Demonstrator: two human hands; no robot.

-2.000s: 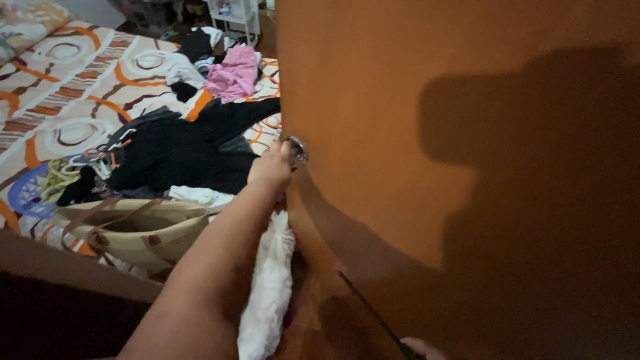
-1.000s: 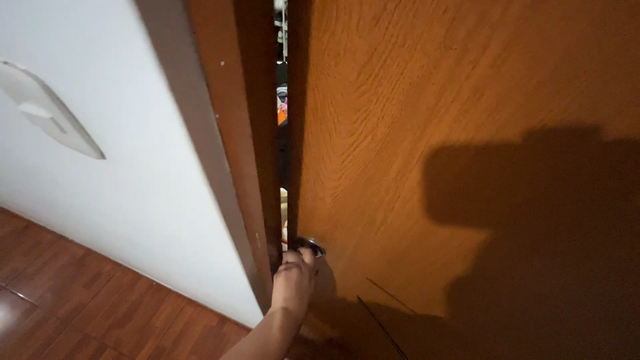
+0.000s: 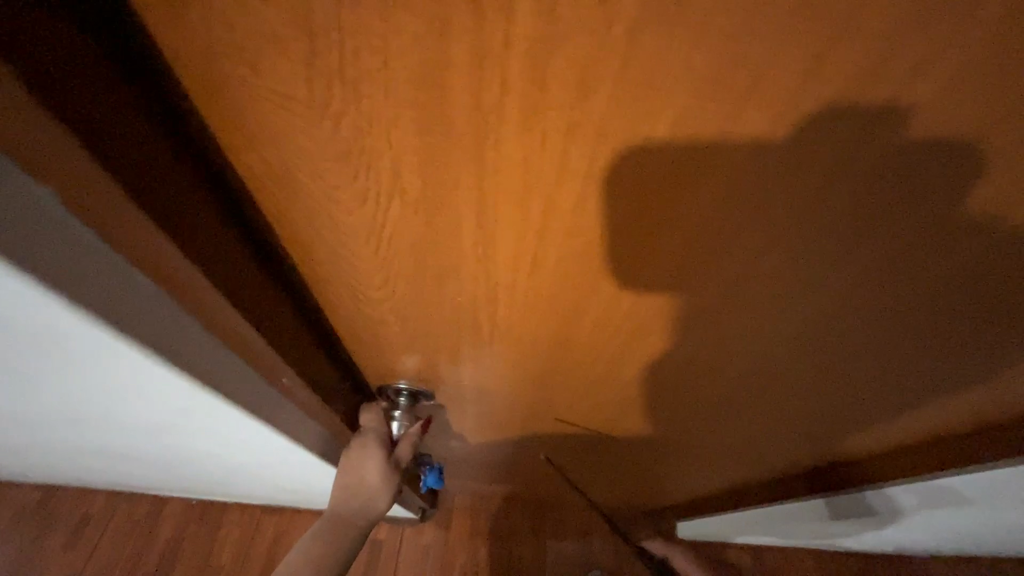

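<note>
My left hand (image 3: 370, 472) is closed around a metal doorknob (image 3: 402, 416) near the left edge of a wooden door (image 3: 496, 240). The door sits against its frame. Something small and blue (image 3: 432, 474) hangs just below the knob, beside my fingers. At the bottom, right of centre, my right hand (image 3: 676, 554) is partly in view and blurred, holding a thin dark stick (image 3: 592, 506) that points up and left toward the door.
A wooden door frame (image 3: 240, 312) runs down the left, beside a white wall (image 3: 136, 400). Another piece of white wall (image 3: 864, 512) stands at lower right. Reddish-brown flooring (image 3: 160, 532) lies below. A large shadow falls on the door.
The door has swung from open to closed against its frame, with my left hand staying on the knob. The bed, clothes, bag and white furry tail seen earlier are now out of sight.
</note>
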